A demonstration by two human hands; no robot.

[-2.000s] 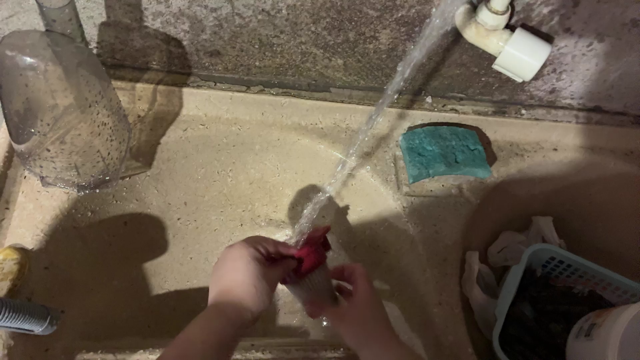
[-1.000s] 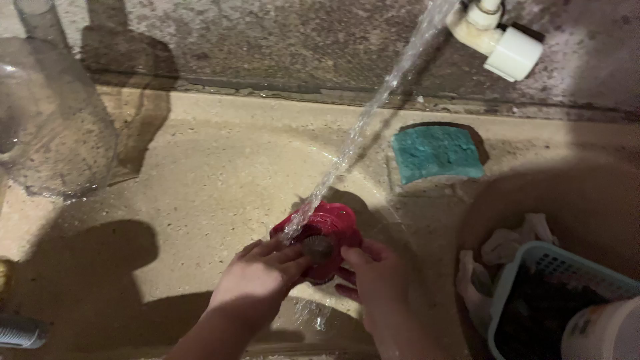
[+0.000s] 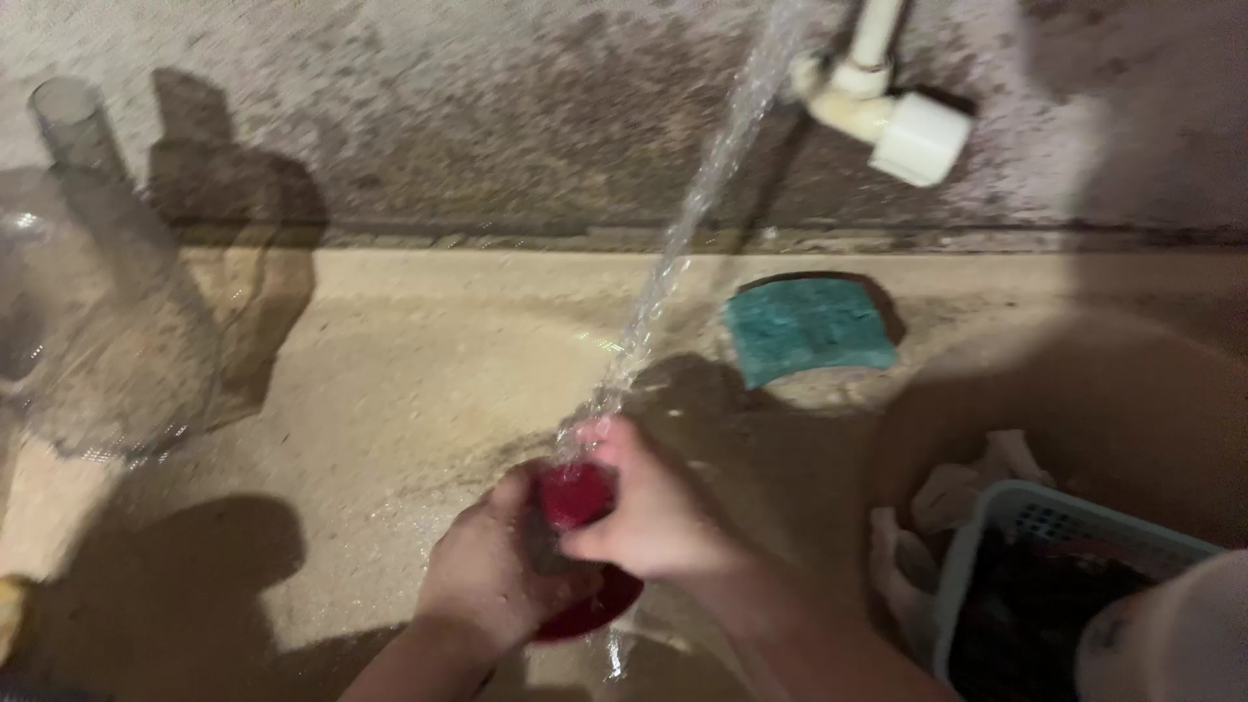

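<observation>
A small red object (image 3: 577, 495) is between my two hands at the lower middle, under a stream of running water (image 3: 694, 205). Its wider red rim shows below my fingers; blur and the hands hide its middle, so its kind is unclear. Wrapped around its left side is my left hand (image 3: 502, 565). My right hand (image 3: 648, 502) grips the upper right side with thumb and fingers, the water falling on its fingertips.
Around my hands lies a beige basin (image 3: 419, 390). A worn teal sponge (image 3: 811, 327) rests on the ledge near a white pipe fitting (image 3: 921, 139). At left stands a clear plastic container (image 3: 117, 322); at lower right, a light blue basket (image 3: 960, 585) with dark contents beside a white container (image 3: 1170, 634).
The red object's open side faced up a second ago; now its narrower end is uppermost. My right hand has moved up and over it, into the water stream.
</observation>
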